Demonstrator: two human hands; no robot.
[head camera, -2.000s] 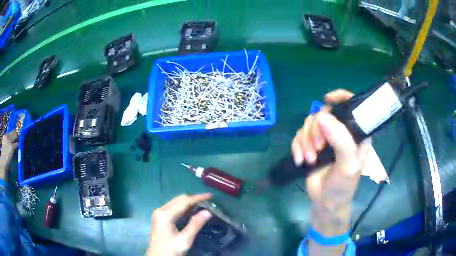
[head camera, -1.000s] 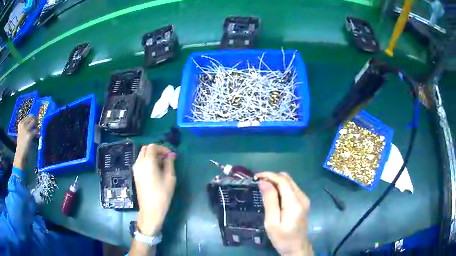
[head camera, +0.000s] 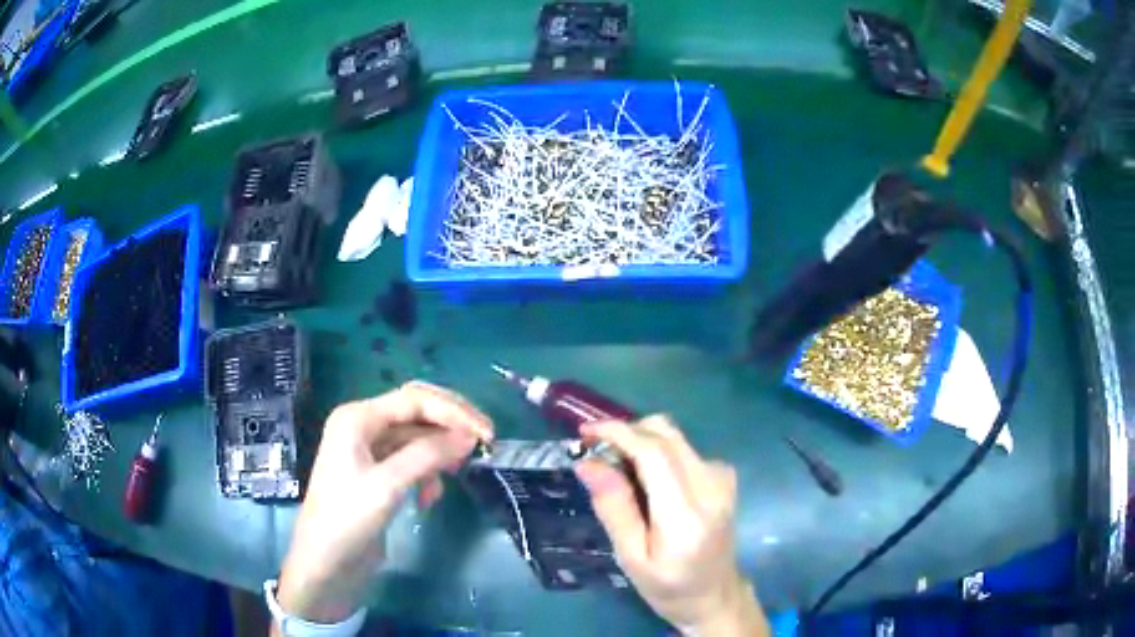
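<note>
A black device housing (head camera: 554, 523) is held up near the bottom centre, its narrow greyish end face towards me. A thin white lead runs down over it. My right hand (head camera: 666, 516) grips its right end corner. My left hand (head camera: 386, 479) has thumb and finger pinched at its left end corner; any small part between the fingertips is too small to tell. A dark red bottle with a thin tip (head camera: 579, 404) lies just behind the housing, partly hidden by my right hand.
The large blue bin (head camera: 429, 230) holds white leads. The electric screwdriver (head camera: 840, 261) hangs over the small blue bin (head camera: 915, 429) of gold parts. More housings (head camera: 258, 404) stand left and behind. A dark pointed tool (head camera: 815, 468) lies right. The left blue bin (head camera: 196, 299) holds black parts.
The right hand let go of the screwdriver and now grips the housing. The left hand moved from beside the left housing to the held one's end face. The hanging screwdriver has swung over the gold-part bin.
</note>
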